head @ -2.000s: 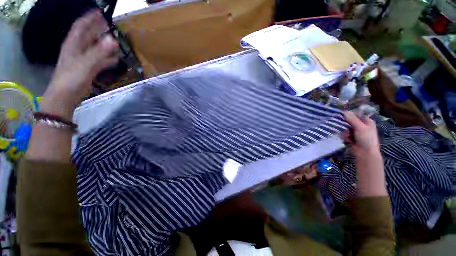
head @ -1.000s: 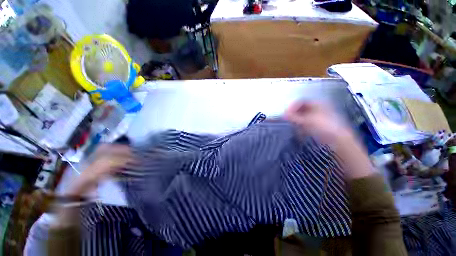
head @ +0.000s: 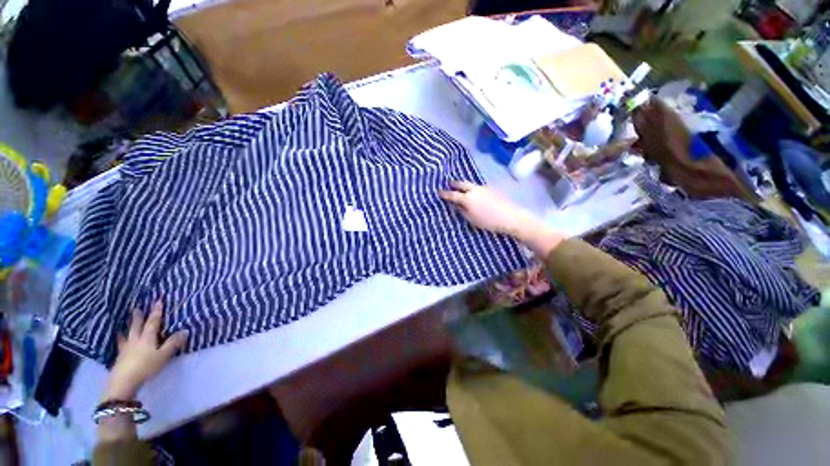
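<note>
A navy and white striped shirt lies spread across the white worktable. A small white label lies on its middle. My left hand rests with fingers apart on the shirt's lower left edge. My right hand lies on the right part of the shirt, its fingertips on the cloth and partly curled. The right palm faces down, so whether it holds anything is hidden.
Papers and small bottles stand at the table's right end. A striped garment pile lies beyond it. A yellow and blue fan is at left, with a flat black object at the table's left edge. A brown-fronted table stands opposite.
The shirt, bunched and moving before, now lies spread out with its label facing up. Both hands have come down onto the cloth. The view has turned back to the right since one second ago.
</note>
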